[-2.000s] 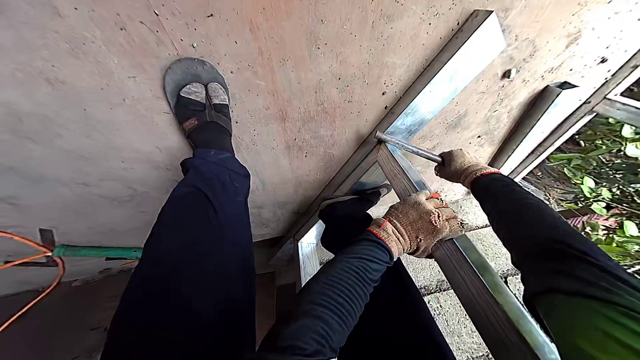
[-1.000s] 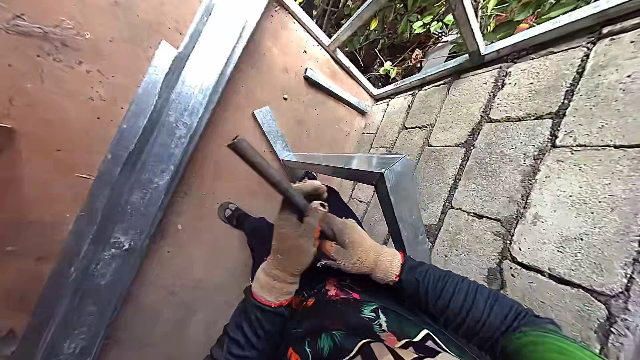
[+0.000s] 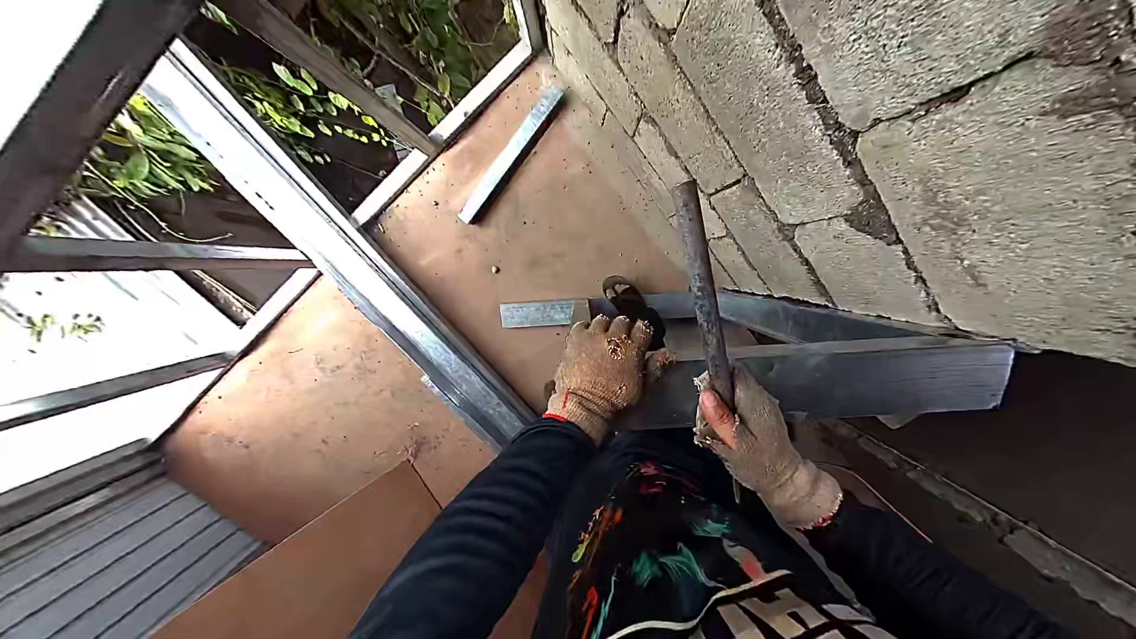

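My right hand [image 3: 765, 444], in a worn tan knit glove with the thumb tip bare, grips a dark metal rod [image 3: 699, 275] that points up and away. My left hand [image 3: 605, 368], also gloved, presses on the near end of a wide metal channel [image 3: 870, 377], fingers bent over its edge. A second metal piece [image 3: 790, 319] runs behind that channel and meets it toward the right. A short galvanized end [image 3: 538, 313] shows to the left of my left hand. My sandalled foot [image 3: 632, 302] is partly hidden behind that hand.
Long galvanized channels [image 3: 355, 257] cross the brown floor [image 3: 293, 426] on the left. A short metal bar [image 3: 513, 153] lies farther off. A concrete block wall [image 3: 976, 177] rises at the right. A metal frame [image 3: 397, 188] borders green plants [image 3: 311, 106]. Corrugated sheeting [image 3: 133, 550] is at lower left.
The view has turned strongly. Both hands were together at the rod a second ago; now my left hand is off it and on the channel, while my right hand holds the rod.
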